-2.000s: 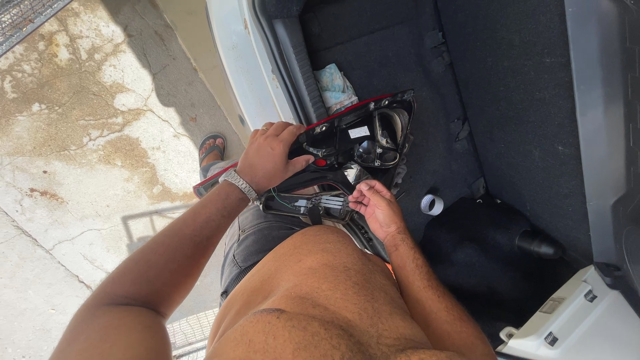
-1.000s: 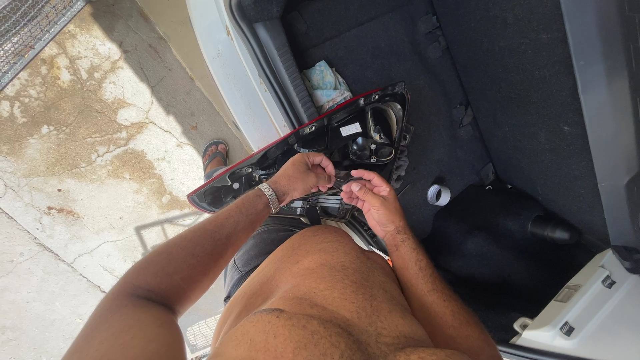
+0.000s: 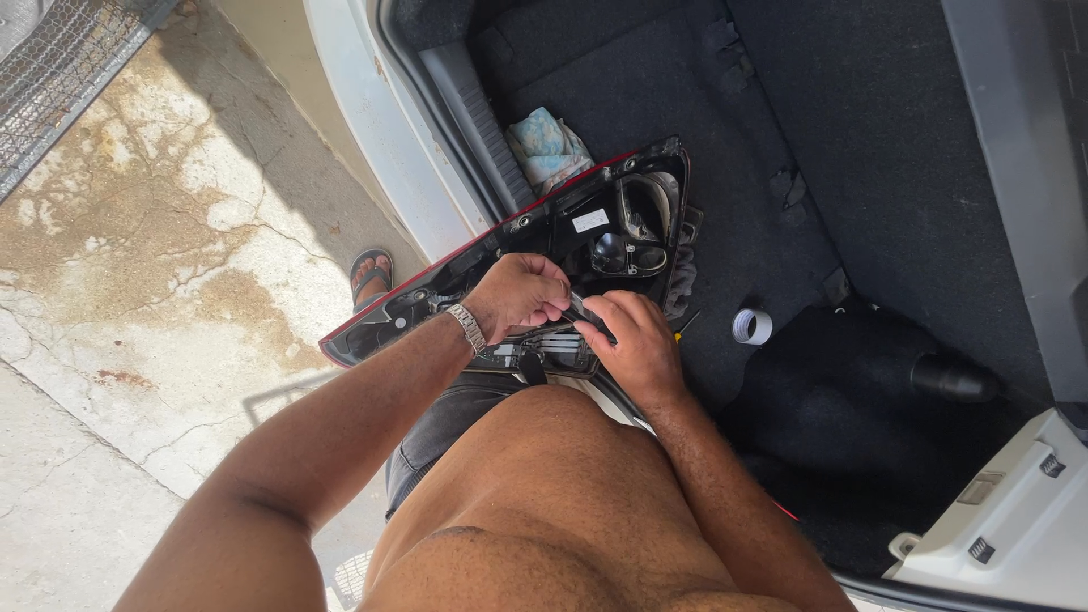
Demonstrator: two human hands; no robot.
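Observation:
A car's tail light assembly, its black back side up and its red edge away from me, rests across the boot opening close to my body. Over its middle, my left hand, with a metal-band watch on the wrist, pinches one end of a small dark piece. My right hand grips the other end between thumb and fingers. Whether the piece is a wire or a strip, I cannot tell. Bulb reflector housings and a white label show beyond my hands.
A roll of white tape lies on the dark boot carpet, right of my hands. A crumpled patterned cloth is behind the lamp. A yellow-handled tool shows beside my right hand. A white trim panel stands at the lower right.
Two seconds ago my left hand lay on the lamp's red edge; it has since come to the middle, beside my right hand. Both hands remain together over the lamp since one second ago.

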